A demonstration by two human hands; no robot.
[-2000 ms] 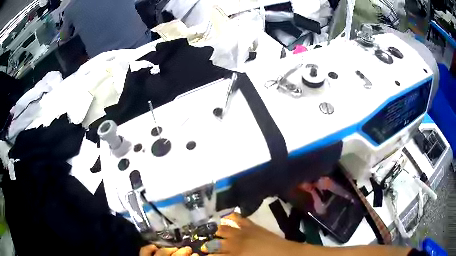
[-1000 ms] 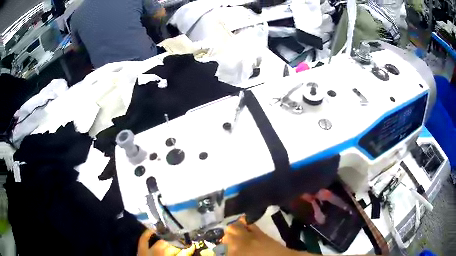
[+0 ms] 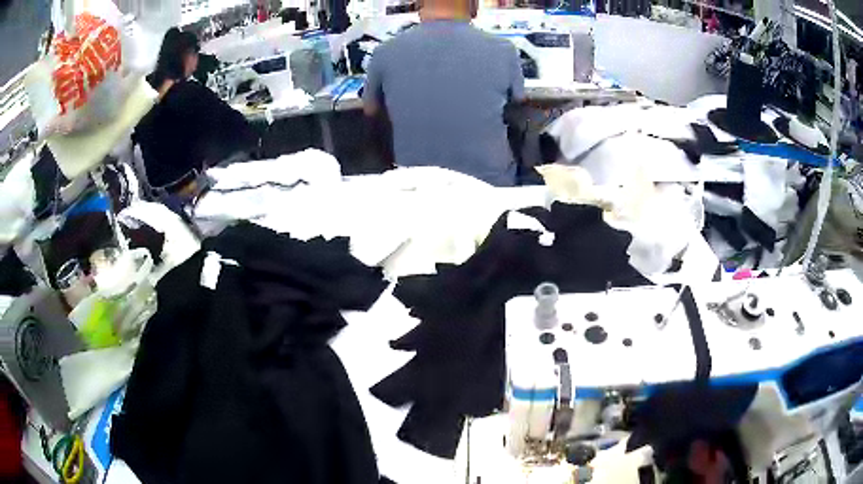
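Observation:
The white sewing machine head (image 3: 653, 336) with a blue stripe stands at the right, a black cloth band (image 3: 696, 331) over it and dark cloth (image 3: 695, 416) bunched below. Its presser foot area (image 3: 549, 444) shows at the lower left end of the head. A large black garment piece (image 3: 255, 369) lies at the left centre. More black panels (image 3: 464, 321) with jagged edges lie beside the machine. My left hand and my right hand are not in the picture.
Yellow-green-handled scissors (image 3: 68, 456) lie at the far left. White cloth (image 3: 369, 213) is heaped behind the black pieces. A person in a grey-blue shirt (image 3: 445, 99) sits ahead, back turned. A person in black (image 3: 189, 123) is at the left. A bag with red print (image 3: 90, 71) hangs upper left.
The view has swung up and left, so the machine sits further right and lower. Both hands, earlier at the needle, are out of the picture. More of the left table and room shows.

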